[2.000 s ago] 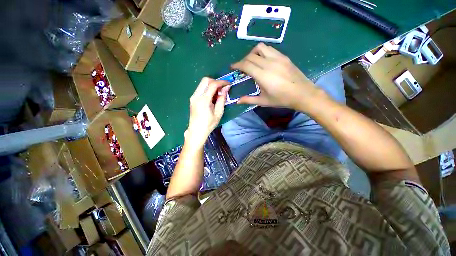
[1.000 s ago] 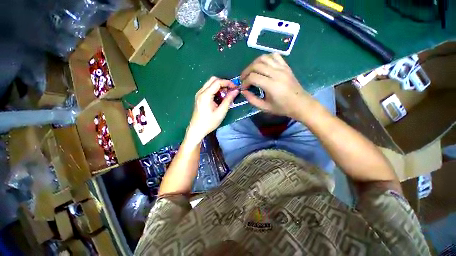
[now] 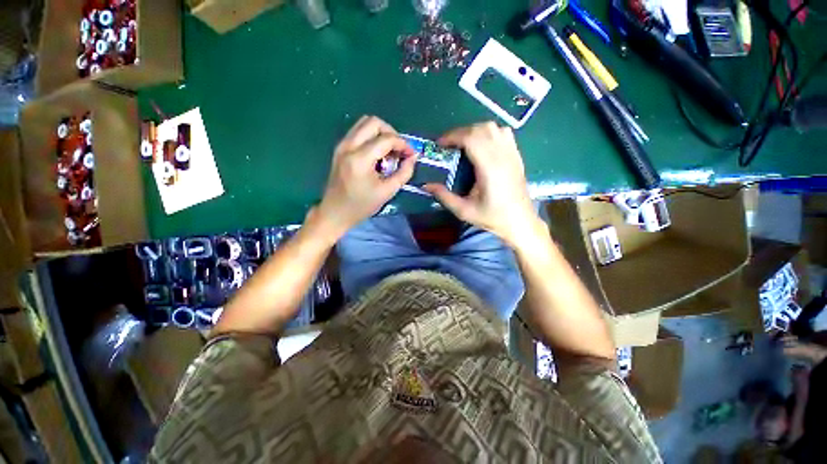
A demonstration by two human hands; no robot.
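My left hand point(image 3: 365, 168) and my right hand point(image 3: 490, 177) hold a small white inner frame point(image 3: 442, 159) between them at the bench's front edge. A blue and green circuit strip point(image 3: 419, 145) lies along the frame's far side. My left fingers also pinch a small part with a whitish round end point(image 3: 388, 165), mostly hidden by the fingers. My right fingers and thumb are on the frame's right end. A white front housing point(image 3: 505, 82) with a rectangular window lies tilted on the green bench beyond my right hand.
Loose small parts point(image 3: 433, 49) lie at the back centre. A hammer point(image 3: 603, 104), a yellow tool point(image 3: 592, 60) and a black corded tool point(image 3: 682, 65) lie at right. A white card point(image 3: 189, 161) and parts boxes point(image 3: 115, 172) are left. A cardboard box point(image 3: 671, 263) stands right, a black tray point(image 3: 227, 272) below left.
The view has swung to the right, showing more tools. The hands still hold the frame; the left fingers have drawn back from the right ones, leaving more of the circuit strip visible.
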